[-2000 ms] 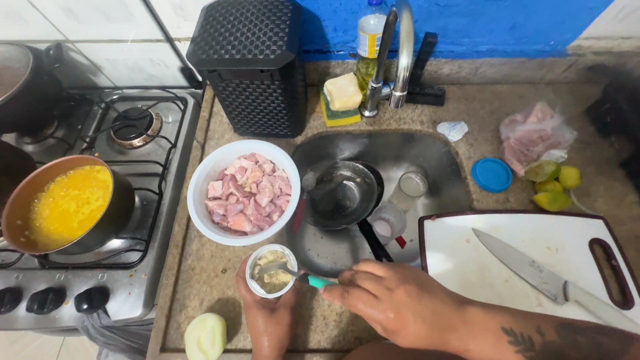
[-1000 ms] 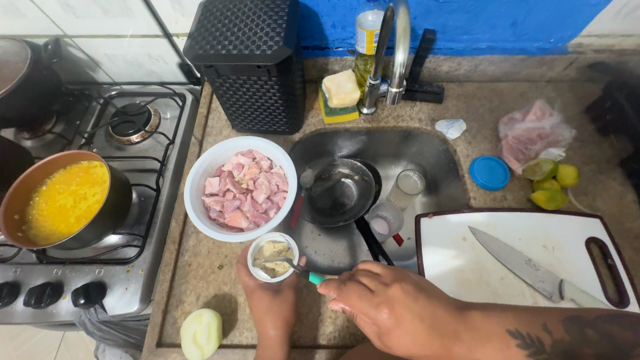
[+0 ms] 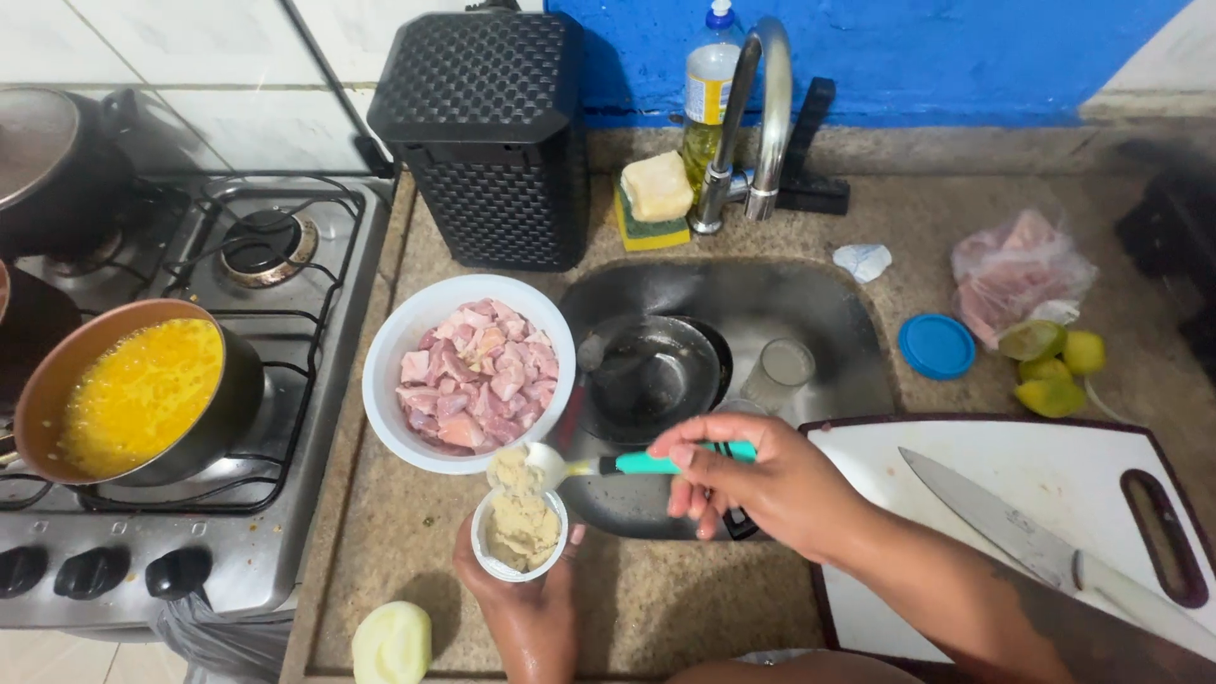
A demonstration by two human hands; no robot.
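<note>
My left hand [image 3: 522, 608] holds a small white plastic tub [image 3: 521, 537] of pale beige paste, upright near the counter's front. In my right hand [image 3: 741, 475] is a spoon with a turquoise handle [image 3: 684, 458]. The spoon's bowl carries a lump of the paste [image 3: 516, 472] just over the tub's far rim, beside the near rim of a white bowl [image 3: 378, 399]. Cut pieces of raw meat [image 3: 480, 375] fill that bowl. A peeled, pale green onion or similar vegetable [image 3: 391, 641] lies left of my left hand.
On the stove, a pan [image 3: 237, 380] holds yellow liquid. The sink [image 3: 855, 313] contains a dark frying pan [image 3: 655, 380] and a glass [image 3: 779, 372]. A knife [image 3: 988, 518] lies on a white cutting board [image 3: 883, 570]. Behind are a blue lid [image 3: 937, 347], limes [image 3: 1050, 389], bagged meat [image 3: 1016, 266] and a faucet [image 3: 774, 104].
The spoon has come up out of the tub with paste on it. My right hand has moved up and away from the counter's front edge, its fingers now looser around the handle.
</note>
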